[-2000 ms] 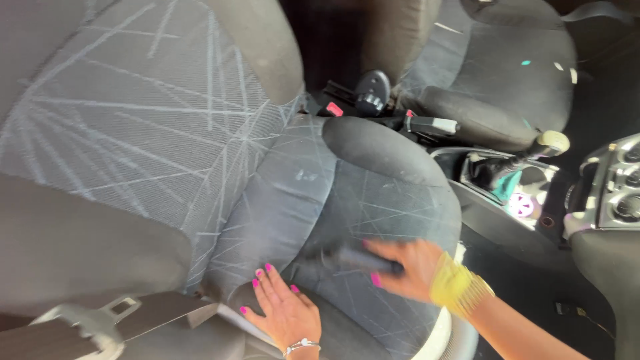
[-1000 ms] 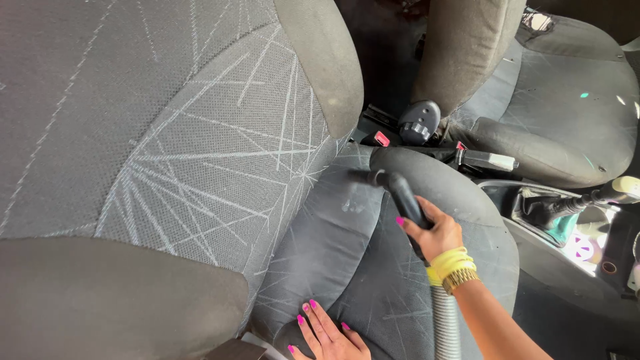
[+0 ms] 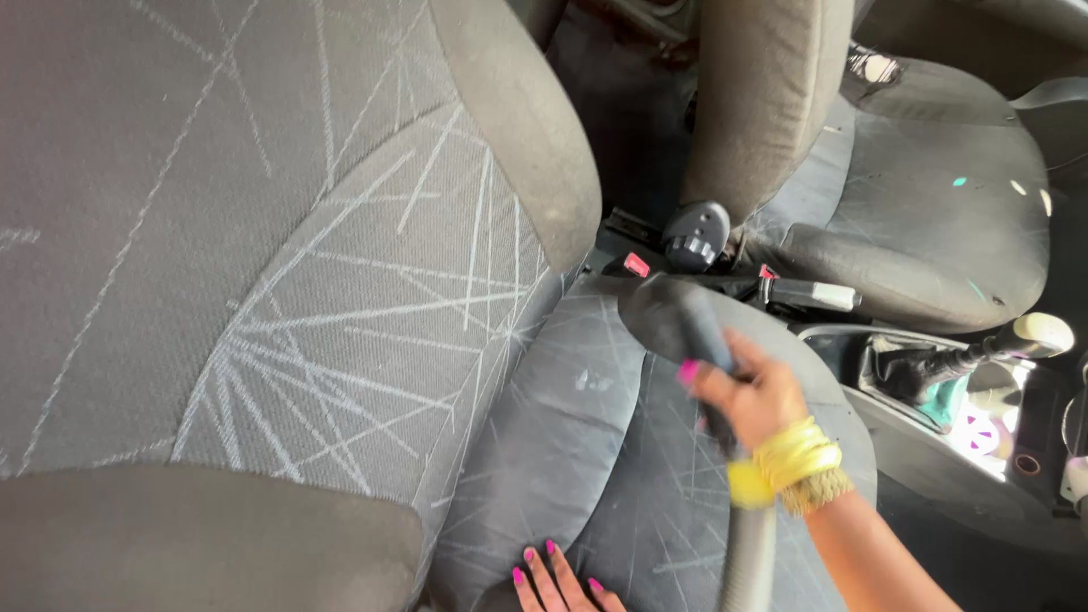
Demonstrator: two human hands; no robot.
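My right hand grips the black handle of a vacuum hose; the handle and its nozzle are blurred over the inner edge of the car seat cushion. A yellow band and a gold bracelet circle my right wrist. My left hand, with pink nails, rests flat with fingers apart on the near side of the same cushion, partly cut off by the lower edge of the view. A whitish mark shows on the cushion. The patterned backrest rises at the left.
Beyond the cushion are a red seat-belt buckle, a round seat adjuster knob and the handbrake lever. The gear lever stands on the center console. The other front seat is at the upper right.
Two seconds ago the vacuum handle was low over the cushion near my left hand; now it is farther toward the buckle side. My left hand stays on the cushion. The view has shifted.
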